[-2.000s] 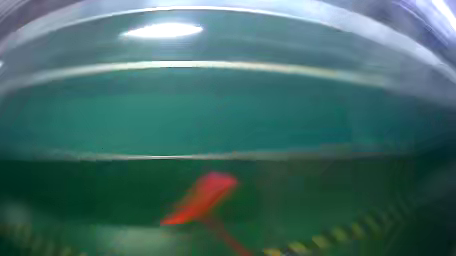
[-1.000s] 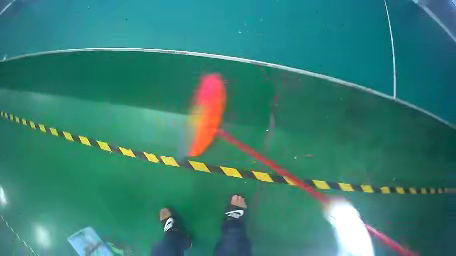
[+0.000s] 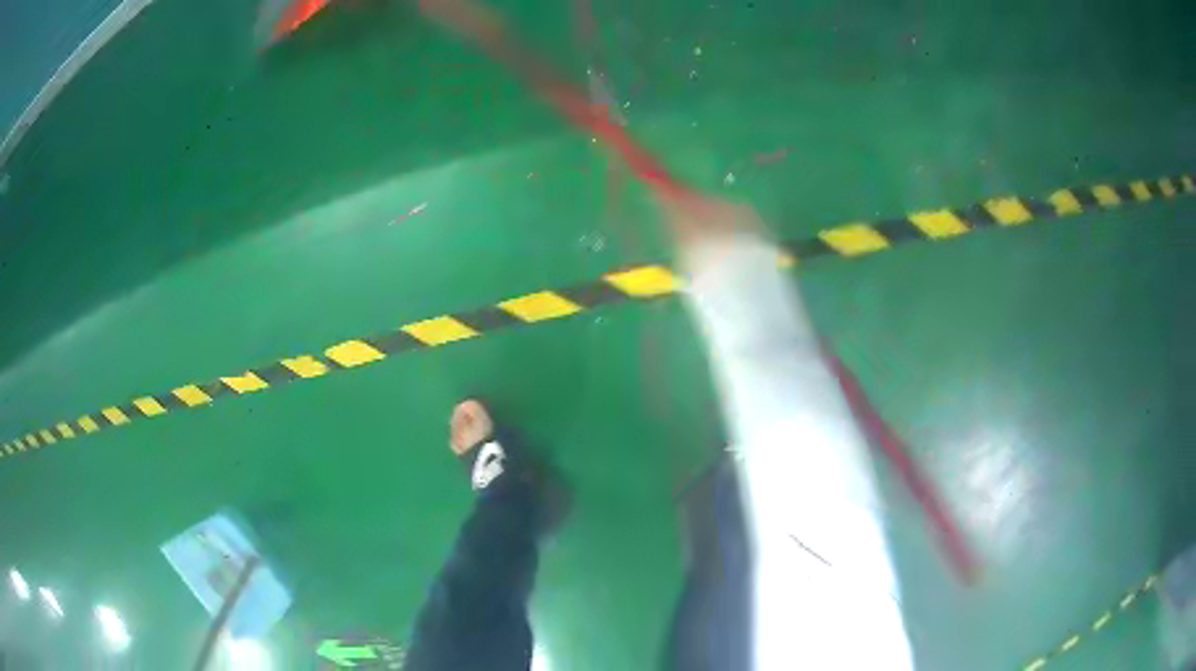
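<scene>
The red broom handle (image 3: 564,98) runs slantwise from the upper left to the lower right, blurred. The orange-red broom head (image 3: 299,16) is cut off at the top edge. My right hand (image 3: 719,220), blurred at the end of a white sleeve, is closed round the handle. The pale blue dustpan (image 3: 210,564) is at the lower left, with small bits in it and its brownish stick handle (image 3: 226,610) running off the bottom edge. My left hand is out of the picture.
Yellow-and-black tape (image 3: 439,330) crosses the green floor (image 3: 328,459). Small pale and reddish bits (image 3: 594,240) lie beyond it. My sandalled foot (image 3: 470,426) and dark trouser legs are below the tape. A green arrow (image 3: 352,650) is at the bottom, and more striped tape (image 3: 1099,621) at the lower right.
The view has turned and shifted. The broom head has moved to the top left edge. My right hand and white sleeve have come further into view, and more of the dustpan shows.
</scene>
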